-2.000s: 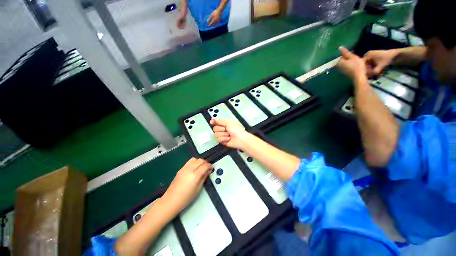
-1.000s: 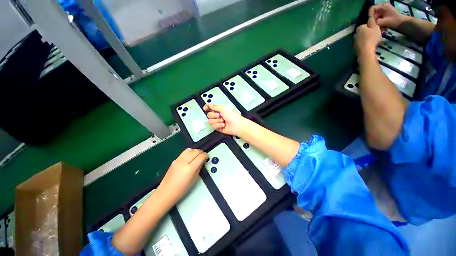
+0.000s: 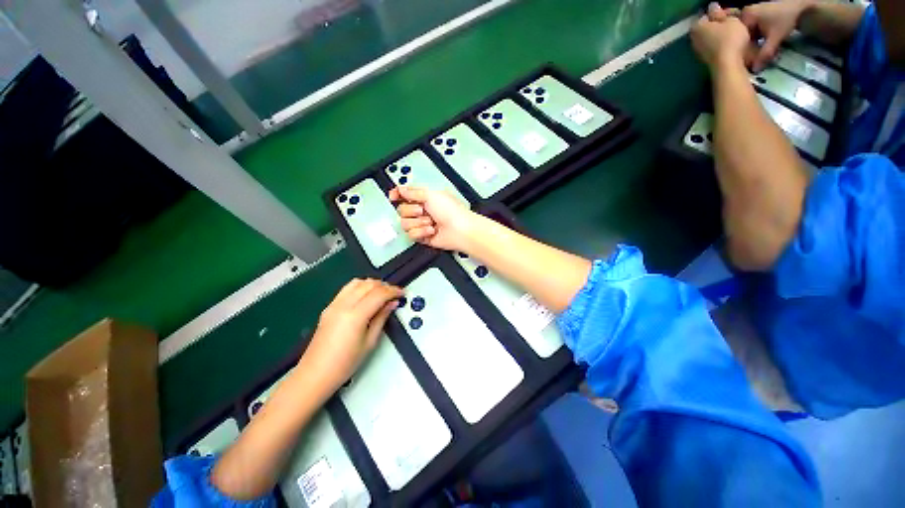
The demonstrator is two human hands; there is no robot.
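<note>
A pale green phone back cover (image 3: 461, 357) lies in a slot of the near black foam tray (image 3: 486, 443), dark lens rings at its upper left corner. My left hand (image 3: 350, 322) rests low over the tray, its fingertips at this cover's lens corner, above the neighbouring cover (image 3: 397, 422). My right hand (image 3: 433, 217) is raised, fingers curled and thumb against index finger, above the tray's back edge and in front of the second tray. Whether either hand pinches a tiny part is too small to tell.
A second foam tray (image 3: 585, 145) with pale green covers sits further back. An open carton (image 3: 134, 412) with clear crinkled scraps stands left. A grey post (image 3: 213, 164) rises at the back left, dark stacks (image 3: 60, 189) behind it. A neighbouring worker's arm (image 3: 756, 169) reaches over another tray at right.
The view has shifted, so the trays sit higher in the picture. My hands keep nearly the same places over the near tray. The neighbouring worker's hands have moved closer together.
</note>
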